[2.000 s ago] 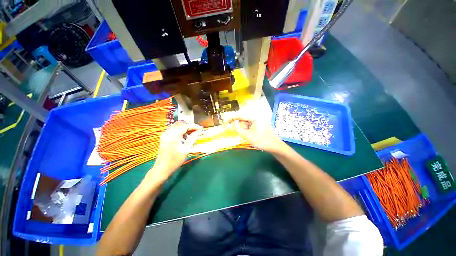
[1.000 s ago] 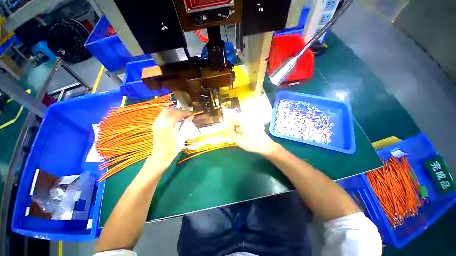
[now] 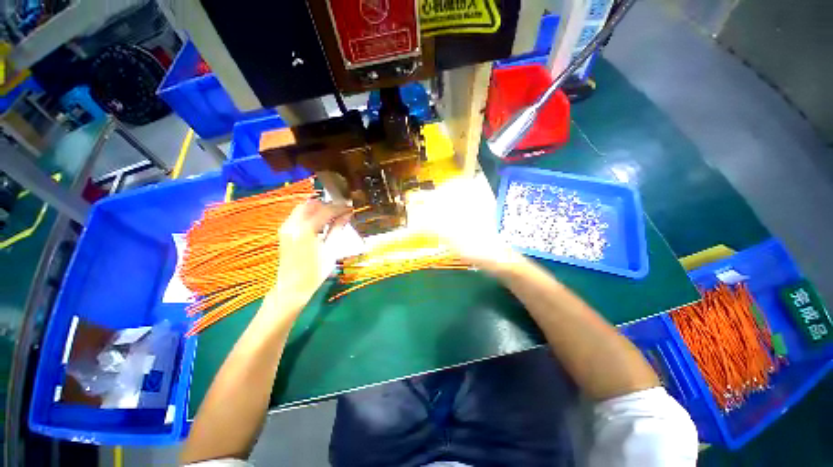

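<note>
The crimping press stands at the centre, its dark applicator lit by strong glare. My left hand is at the applicator's left side, fingertips together near the end of an orange lead; what they grip is too small to tell. My right hand is right of the applicator, washed out by glare, its fingers not clear. A small group of orange wires lies in front of the press between my hands. A big fanned pile of orange wires lies left of my left hand.
A light blue tray of silvery terminals is at the right, with a red bin behind it and a lamp on a gooseneck. A large blue bin is at the left. The finished-goods bin with orange leads is far right.
My right hand has shifted slightly right, away from the applicator. My left hand first moved left and stays there. The press's red label and a yellow label now show lower in view.
</note>
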